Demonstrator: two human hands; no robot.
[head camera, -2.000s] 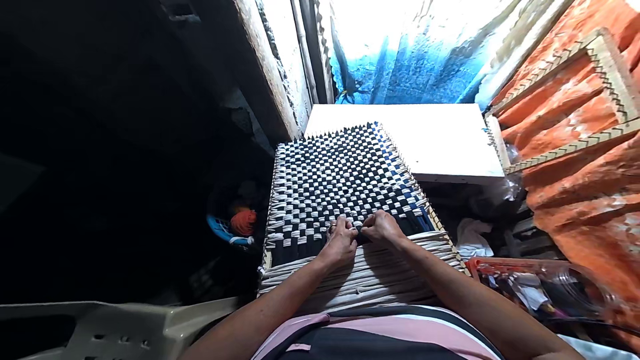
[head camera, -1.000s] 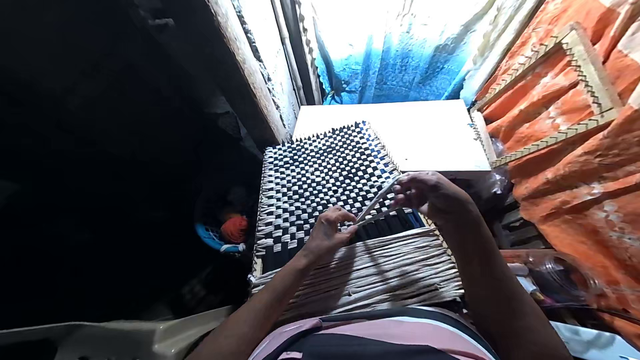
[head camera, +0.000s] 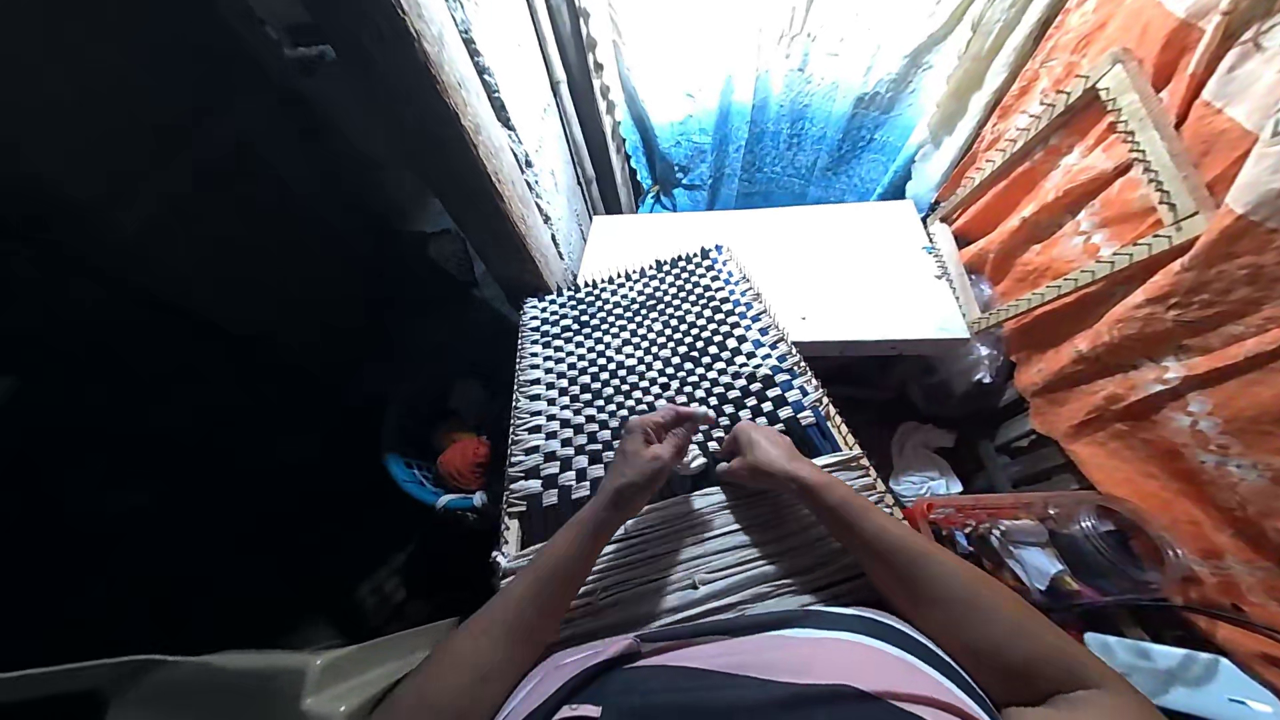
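A black and white checkered weave of fabric strips (head camera: 650, 350) is stretched over a wooden frame with pegs or nails along its edges. Unwoven pale fabric strips (head camera: 720, 560) lie across its near part, close to my body. My left hand (head camera: 655, 450) is at the lower edge of the checkered part, thumb and fingers pinched together on a small piece of pale strip. Just right of it, my right hand (head camera: 755, 455) rests on the weave with its fingers curled; whether a strip is between them is hidden.
Behind the frame stands a white tabletop (head camera: 850, 280). An empty nail-edged wooden frame (head camera: 1100, 270) leans against an orange tarp (head camera: 1180, 400) at right. A red plastic basket (head camera: 1010, 500) holds assorted items. At left are a blue basket (head camera: 415, 485) with orange yarn (head camera: 465, 462) and a plastic chair (head camera: 370, 665).
My right hand was raised with a pale strip stretched toward my left hand one second ago; it is now down on the weave, close to my left hand.
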